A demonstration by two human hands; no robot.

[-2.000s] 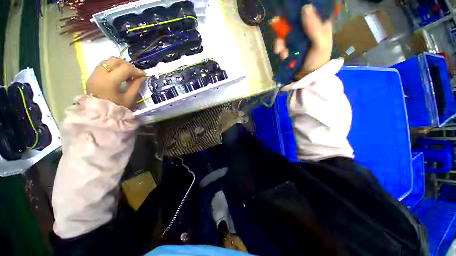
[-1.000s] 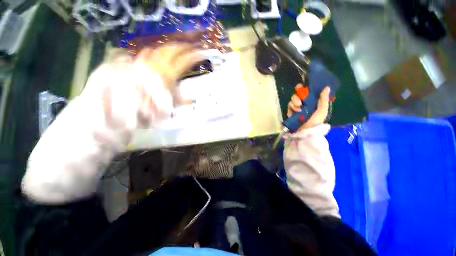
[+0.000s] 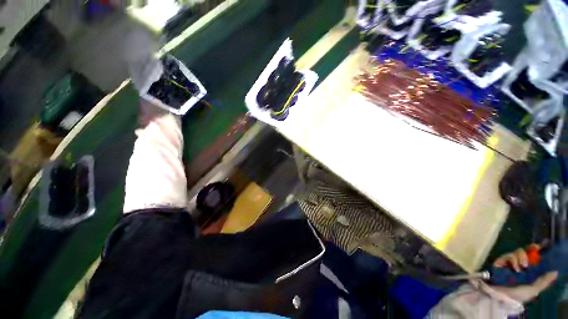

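Note:
My left hand (image 3: 149, 113) is stretched out over the green conveyor and blurred. It is at the lower left edge of a white panel unit (image 3: 171, 87) with black sockets and a yellow wire. The panel hides the fingers; the hand appears to grip it. My right hand (image 3: 526, 288) is at the lower right, around the dark pistol-grip tool (image 3: 511, 274) with an orange-red trigger. The tool's silvery nose points left, and its body is partly cut off by the picture's edge.
A second panel unit (image 3: 280, 90) stands at the pale work board's (image 3: 398, 174) left corner. Another unit (image 3: 67, 190) is on the conveyor (image 3: 218, 134) at far left. Brown wires (image 3: 430, 99) and blue wires lie at the board's back, with white panels beyond. A dark oval object (image 3: 515, 184) is at right.
The view has turned left. My left hand has moved from the board out over the conveyor. The socket units seen on the board's middle earlier are gone from there. My right hand still holds the tool.

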